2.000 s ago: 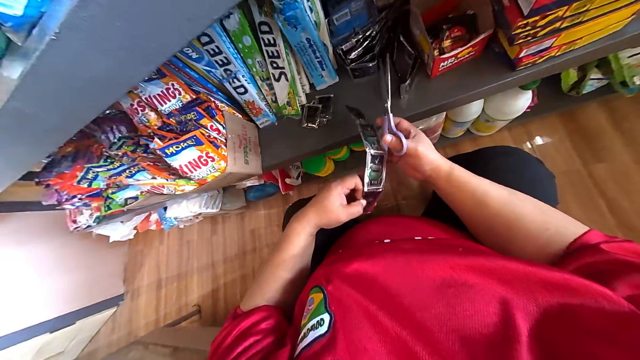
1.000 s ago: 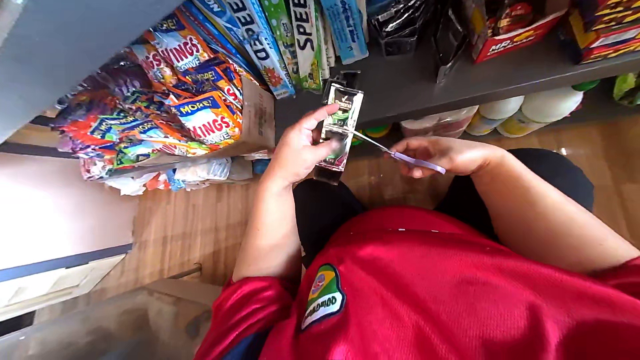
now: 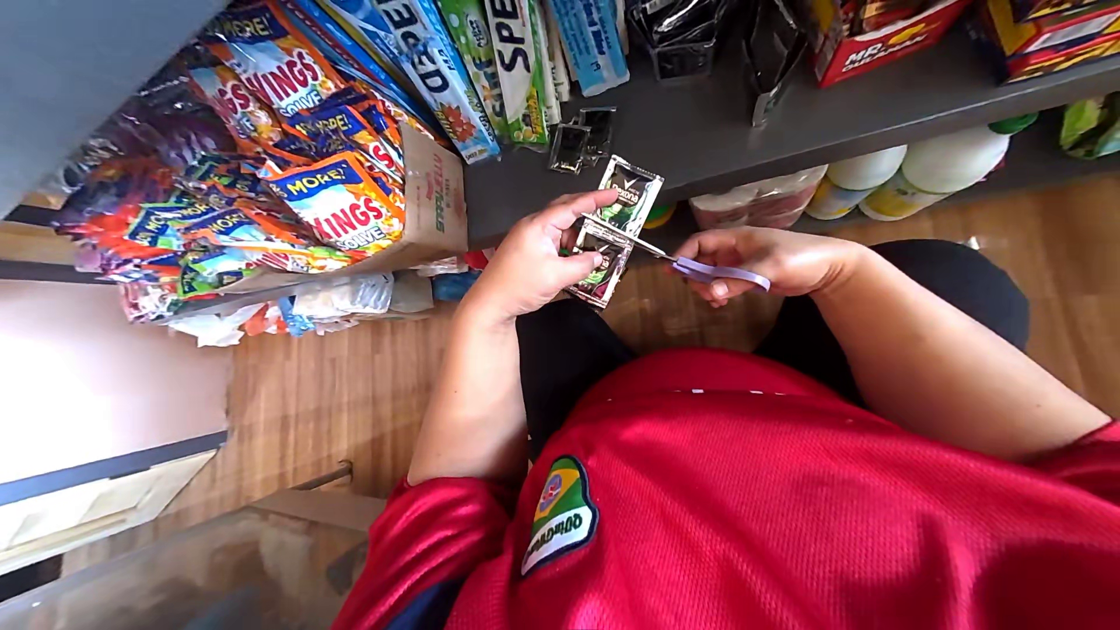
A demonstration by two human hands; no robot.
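My left hand [image 3: 534, 258] holds a short strip of black and green Rexona sachets [image 3: 628, 197] between thumb and fingers. One sachet points up toward the shelf, another hangs below it. My right hand [image 3: 770, 258] grips scissors with lilac handles [image 3: 722, 273]. Their blades lie across the strip at the join between the two sachets; whether the blades are fully closed I cannot tell. On the shelf edge just beyond lie a few small dark sachets [image 3: 570, 147], apart from my hands.
A cardboard box [image 3: 435, 188] full of snack packets stands at left on the grey shelf [image 3: 700, 149]. Upright detergent packs [image 3: 512, 70], black packets in a clear container [image 3: 682, 57] and a red box [image 3: 892, 44] line the shelf. White bottles [image 3: 954, 162] stand below.
The scissors pointed up toward the shelf two seconds ago; now they lie across the strip. My left hand has moved up with the strip, which it has turned to show its printed face.
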